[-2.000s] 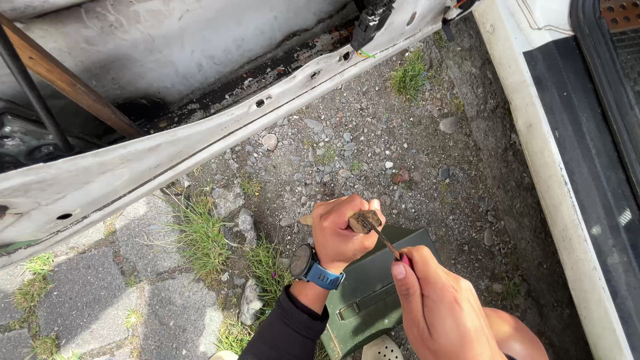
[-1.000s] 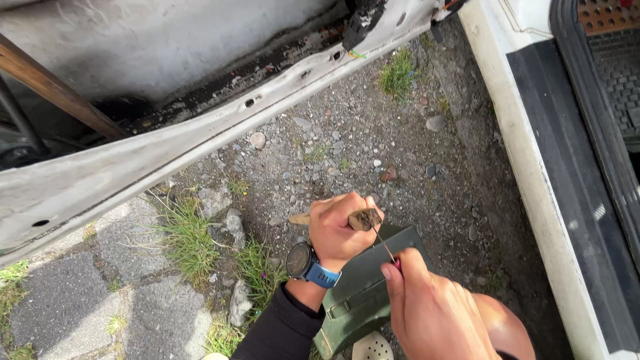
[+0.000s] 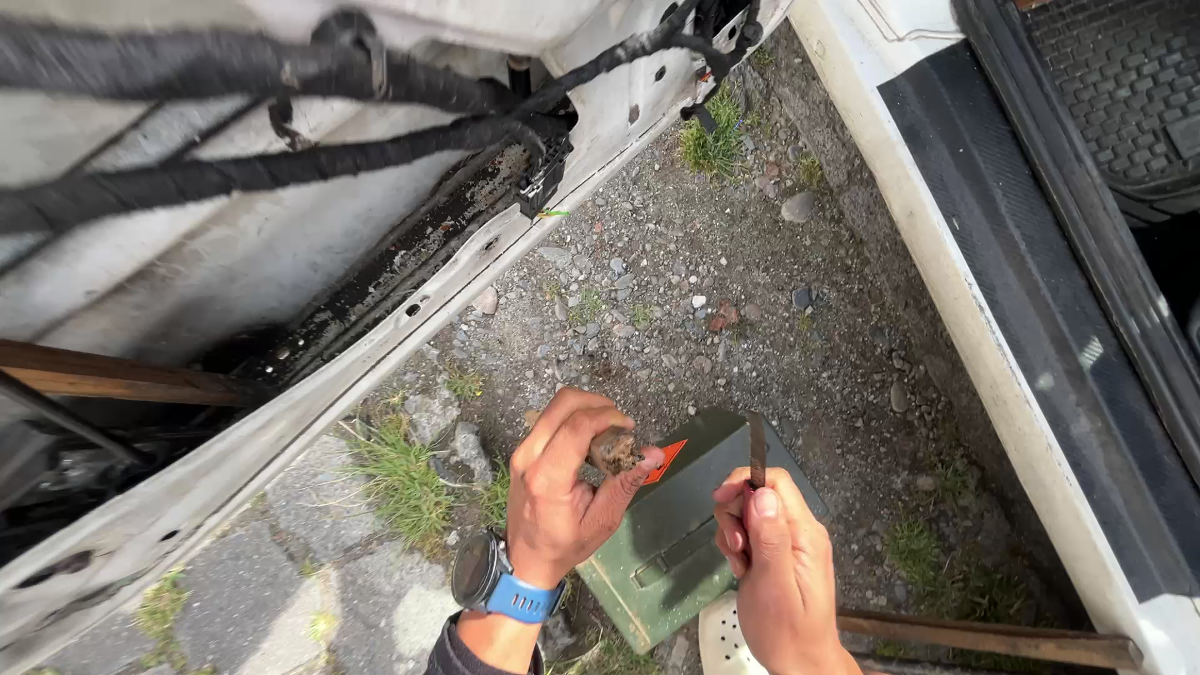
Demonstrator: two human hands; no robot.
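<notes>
My left hand [image 3: 567,478], with a watch on a blue strap at its wrist, is closed around a rough brown wooden piece [image 3: 616,451] whose worn, dark end faces up. To its right, my right hand [image 3: 778,553] grips a narrow rusty metal blade [image 3: 757,441], which points away from me and does not touch the wood. Most of the blade's handle is hidden in my fist. Below both hands stands a green metal box [image 3: 675,553] with an orange label [image 3: 667,461].
An open white vehicle door [image 3: 375,375] with black wrapped cables [image 3: 281,169] spans the upper left. A white sill with a black strip [image 3: 1022,328] runs down the right. Gravel [image 3: 656,319], grass tufts [image 3: 403,483] and paving stones [image 3: 244,562] lie beneath. A wooden bar [image 3: 984,637] is at lower right.
My right hand has drawn the blade away from the end of the wooden piece, leaving a gap between the hands. The view has shifted, bringing the black cables into sight.
</notes>
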